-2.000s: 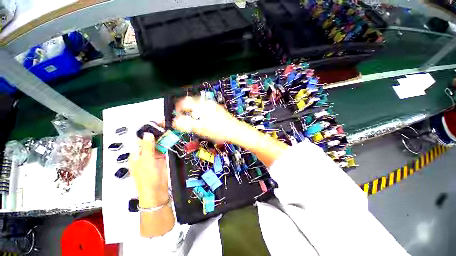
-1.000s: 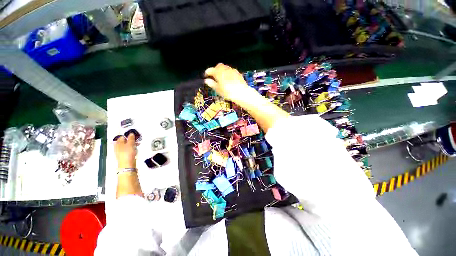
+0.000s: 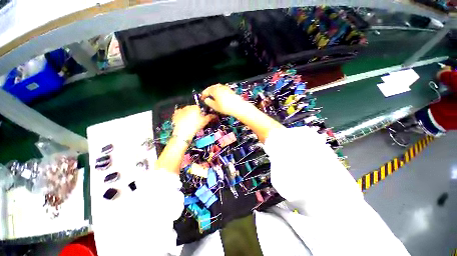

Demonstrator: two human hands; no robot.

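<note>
My left hand (image 3: 189,121) and my right hand (image 3: 219,99) are close together over the back left of the black tray (image 3: 186,235). A small dark piece shows at my right fingertips; blur hides what exactly each hand grips. Coloured binder clips (image 3: 204,194) lie in a heap at the front left of the tray. Clamped units (image 3: 295,95) stand in rows at its right. Several dark watch-like units (image 3: 111,177) lie on the white sheet (image 3: 120,220) left of the tray.
Stacked black trays (image 3: 175,42) and a second tray of clips (image 3: 328,25) stand behind. Plastic bags (image 3: 62,175) lie far left, a blue bin (image 3: 34,82) upper left, a red round object (image 3: 77,250) below. Papers (image 3: 398,82) and a person's red sleeve (image 3: 446,105) are at right.
My left hand has left the unit on the white sheet and moved right, over the tray beside my right hand. The view has shifted, and a person's red sleeve shows more at the right edge.
</note>
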